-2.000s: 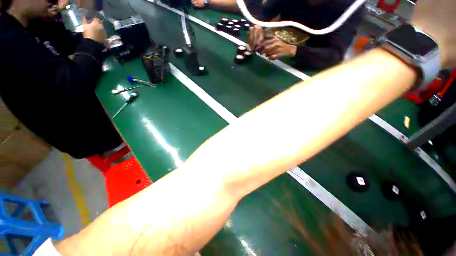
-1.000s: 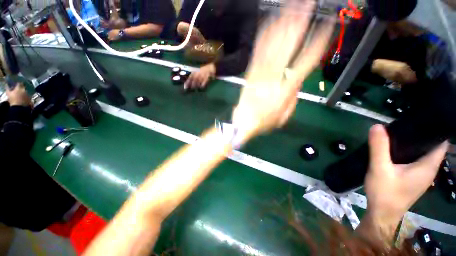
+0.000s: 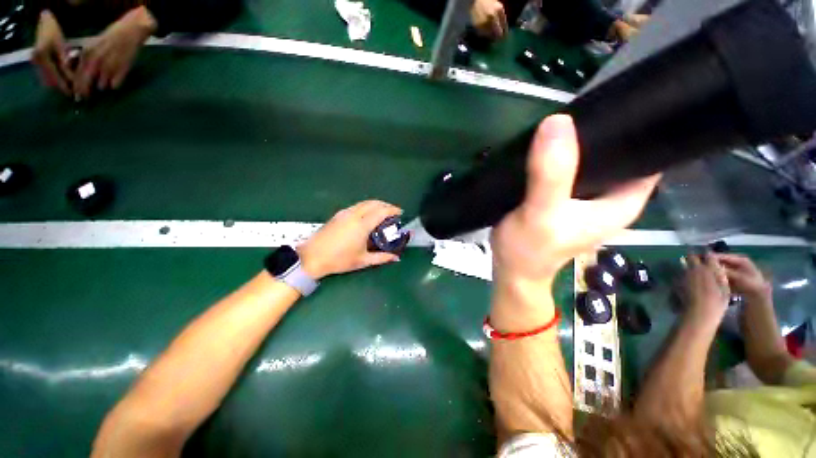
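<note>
My left hand (image 3: 347, 240), with a watch at the wrist, grips a small round black disc (image 3: 390, 234) with a white square on top, over the white rail. My right hand (image 3: 559, 210) holds the long thick black dispenser (image 3: 617, 125). The dispenser slants down to the left. Its pale narrow nozzle (image 3: 412, 224) points at the disc beside the white square. I cannot tell whether the tip touches it. A white paper (image 3: 463, 258) lies below the dispenser's thin end.
Black discs lie at the left (image 3: 89, 192). More discs (image 3: 595, 306) stand on a cream perforated strip (image 3: 598, 367). A neighbour's hands (image 3: 720, 277) work at the right. Another person's hands (image 3: 94, 58) are at upper left. A grey post (image 3: 450, 38) and crumpled tissue (image 3: 355, 18) are at the top.
The view has turned right and down. My left hand has come back from its far reach and now grips a disc. The dispenser in my right hand now has its nozzle at that disc.
</note>
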